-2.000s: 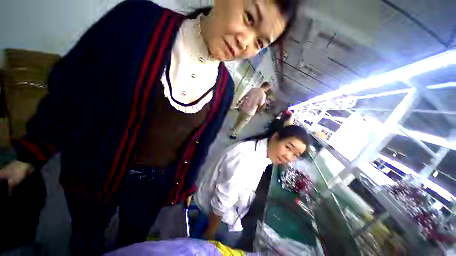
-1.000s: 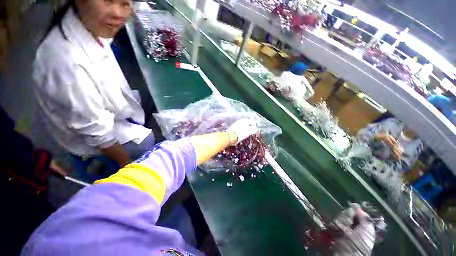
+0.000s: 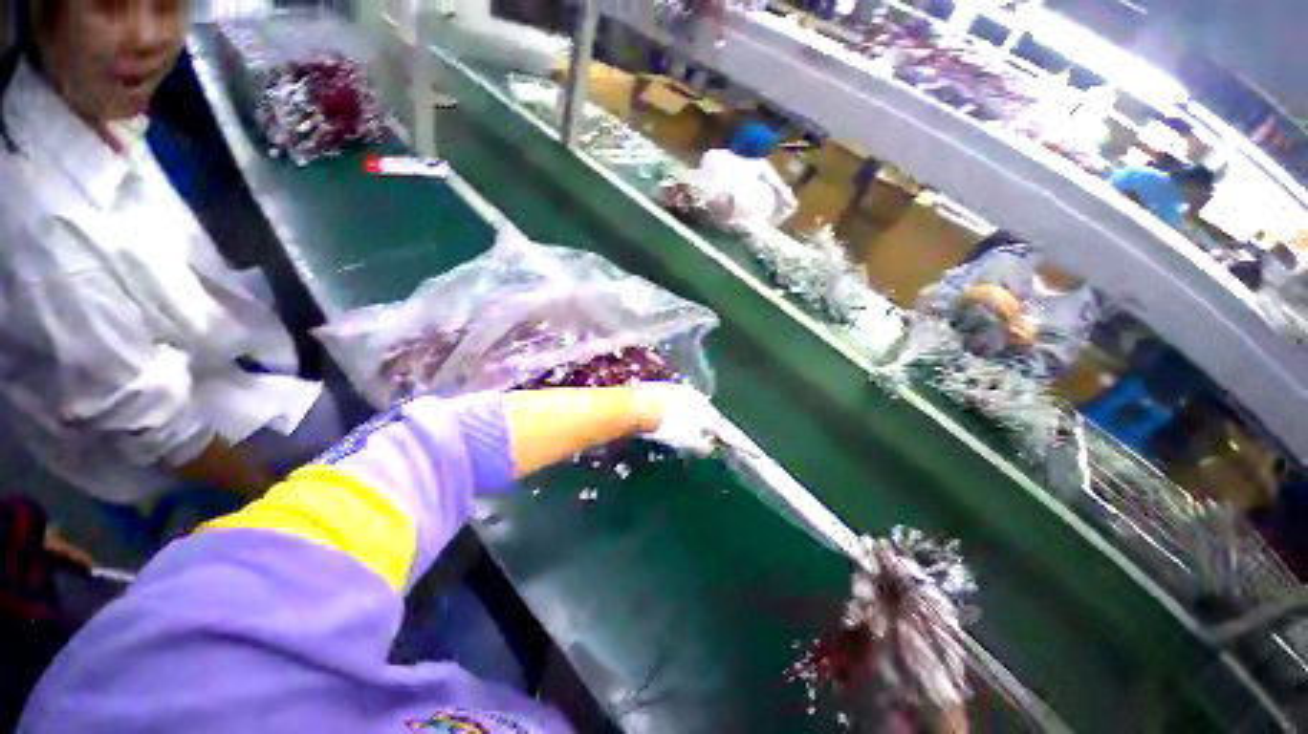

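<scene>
A crumpled clear plastic bag [image 3: 531, 308] lies on the green bench [image 3: 617, 574], with dark red wire leads [image 3: 610, 369] showing at its opening. My left hand [image 3: 686, 419], in a white glove, is at the bag's near right edge, beside the leads; its fingers are blurred and I cannot tell if they hold anything. At the lower right, my right hand [image 3: 907, 667] is blurred and cut off by the bottom edge. It appears closed around a bunch of wire leads [image 3: 925, 566], with whitish ends above and dark red ones at the left.
Small white connectors [image 3: 588, 492] lie scattered before the bag. Another heap of leads [image 3: 319, 108] and a red-and-white stick [image 3: 406, 167] are further up the bench. A person in white [image 3: 129, 287] is at the left. A conveyor belt [image 3: 803, 387] runs alongside, with pale wire bundles [image 3: 825, 280] beyond.
The view has swung from the people at the left down to the bench, then slightly right. My left hand has moved off the heap towards the bag's near right edge.
</scene>
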